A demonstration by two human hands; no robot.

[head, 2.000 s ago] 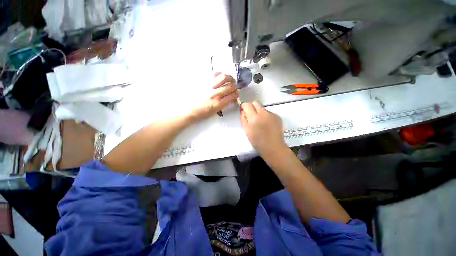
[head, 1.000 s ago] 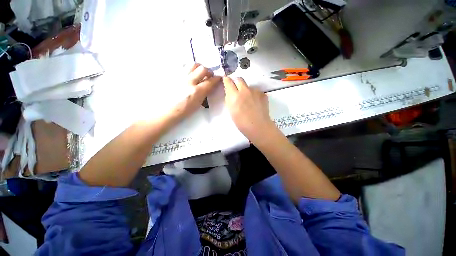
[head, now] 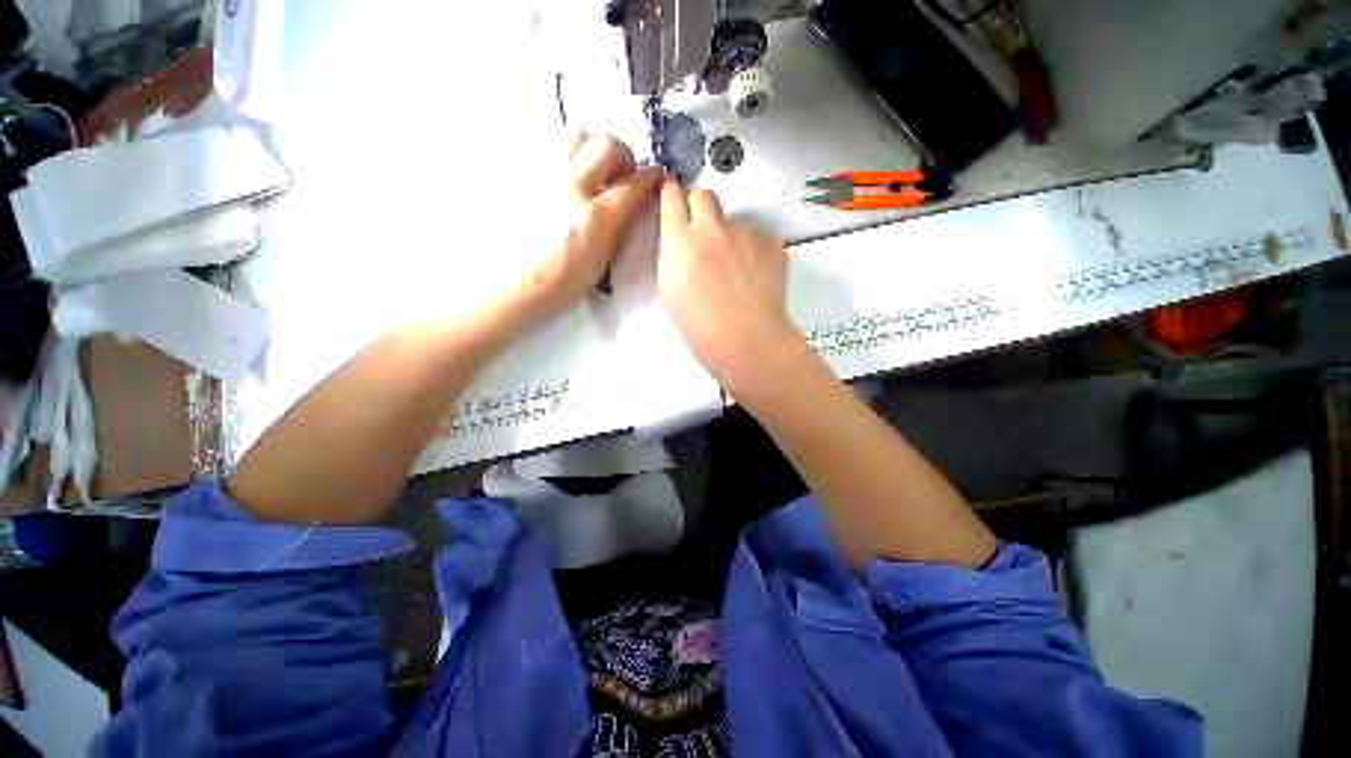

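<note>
A white fabric piece (head: 637, 282) lies on the bright tabletop and hangs over its front edge; its outline is partly lost in the glare. My left hand (head: 605, 208) grips it just left of and below the needle, fingers bent. My right hand (head: 719, 274) pinches it from the right, its fingertips close to my left fingertips. The presser foot and needle (head: 656, 126) are just beyond my fingertips, beside the round bluish plate (head: 683, 148). The fabric under my fingertips is mostly hidden.
The machine head (head: 674, 45) stands at the top. Orange-handled snips (head: 882, 188) lie right of the needle, with a black rectangle (head: 919, 82) and a dark red handle (head: 1034, 101) beyond. Stacked white pieces (head: 148, 193) lie at left, above a brown board (head: 141, 407). White cloth (head: 615, 518) lies below the table edge.
Both hands have moved closer together at the needle, and more of the white fabric now shows over the front edge. The whole view has shifted, so the table appears further up and left.
</note>
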